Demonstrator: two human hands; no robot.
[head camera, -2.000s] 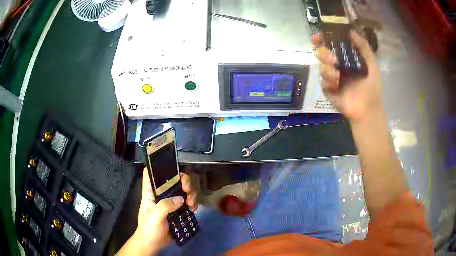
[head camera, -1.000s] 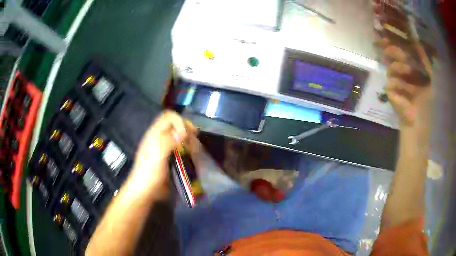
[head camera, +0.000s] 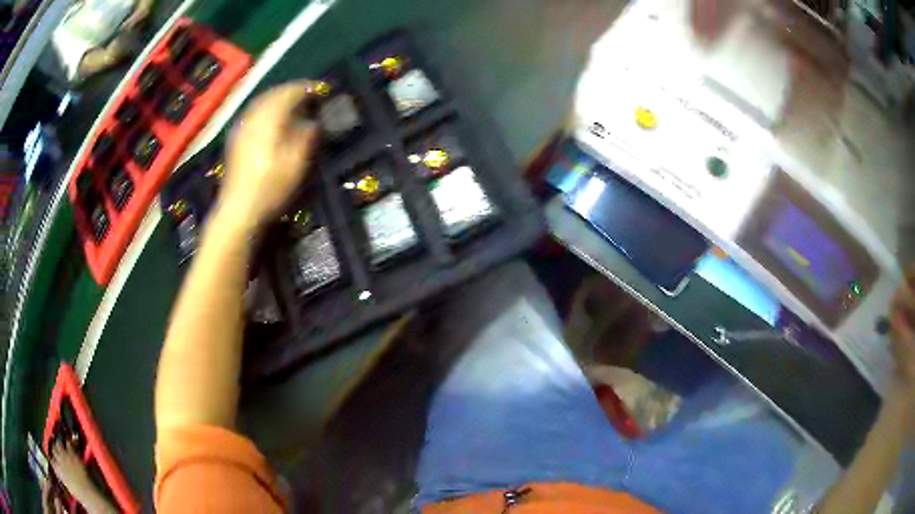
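The black phone tray (head camera: 401, 299) lies at centre left, its pockets holding phones (head camera: 464, 204) with silver patches and gold round parts. My left hand (head camera: 266, 151), blurred, reaches down over the far-left part of the tray; its fingertips are hidden among the pockets, and I cannot tell whether it holds a phone. My right hand (head camera: 905, 331) is cut off by the right picture edge beside the white machine (head camera: 622, 85); what it holds is not visible.
The machine front has a yellow button (head camera: 646, 118), a green button (head camera: 716, 167) and a touchscreen (head camera: 803, 251). A smartphone (head camera: 637, 231) and a wrench (head camera: 742, 336) lie below. Red trays (head camera: 105, 263) stand left; another person's hand (head camera: 75, 472) is at the lower one.
The view has swung left. My left hand, earlier holding an open phone before the machine, then a closed one, is now over the black tray. My right hand has slipped mostly out of view.
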